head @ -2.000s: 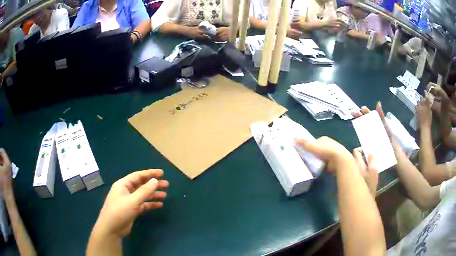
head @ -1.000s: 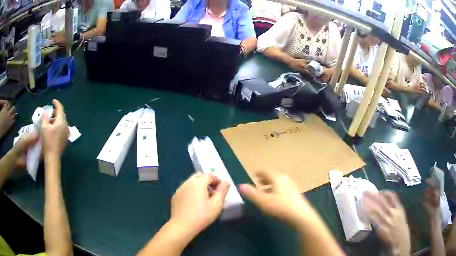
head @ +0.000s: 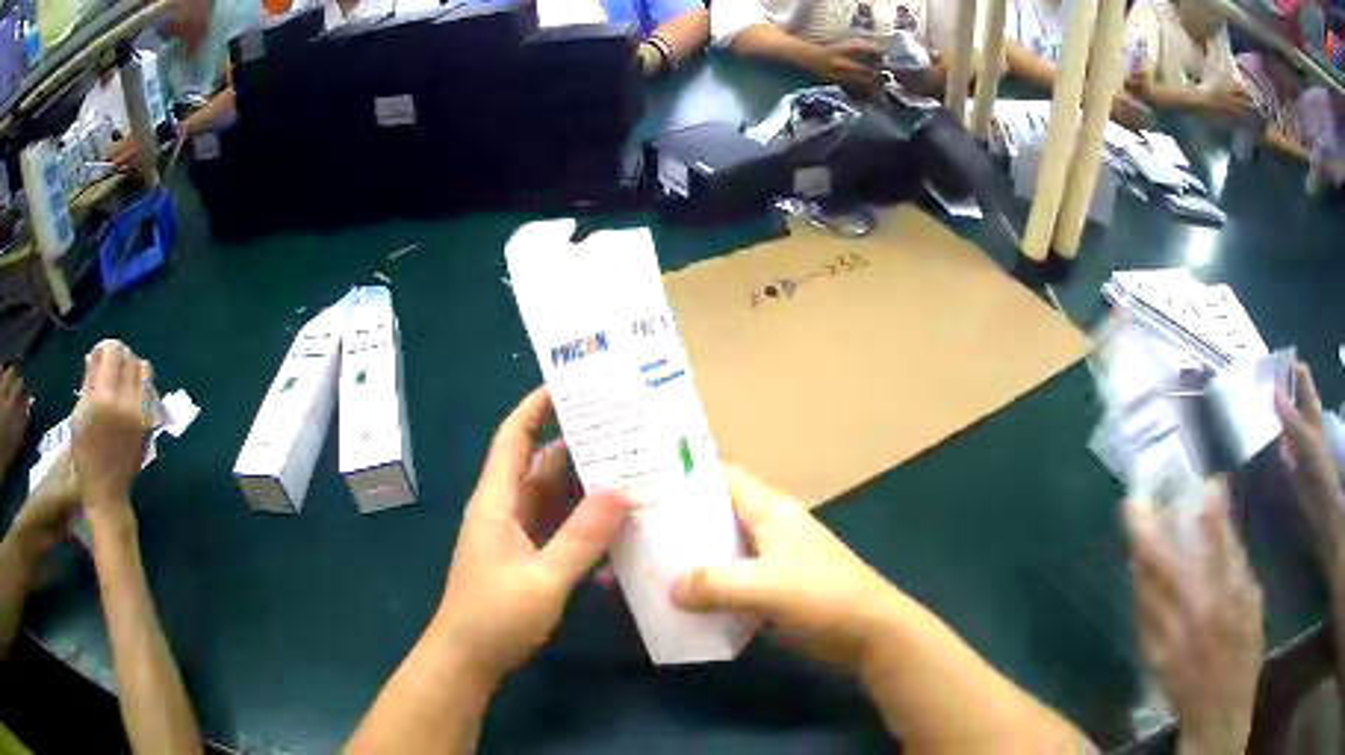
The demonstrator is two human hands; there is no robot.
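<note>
A white retail carton (head: 627,428) with blue lettering and a small green mark is held upright, tilted slightly left, in front of me. Its far end is open with flaps standing up. My left hand (head: 534,516) grips its left side, with the thumb on the printed face. My right hand (head: 782,568) grips its lower right side, with the thumb on the face near the bottom. What is inside the carton is hidden.
Two cartons (head: 378,406) lie at the left. A brown cardboard sheet (head: 870,354) lies beyond my hands. Leaflets (head: 1202,317) are at the right. Black bins (head: 428,133) and an open black tray (head: 738,170) stand behind. Other people's hands are at left and right; the right one is blurred.
Both my hands have closed on the carton and lifted it from the table. The carton that lay at the right is gone from its place. The view has shifted slightly.
</note>
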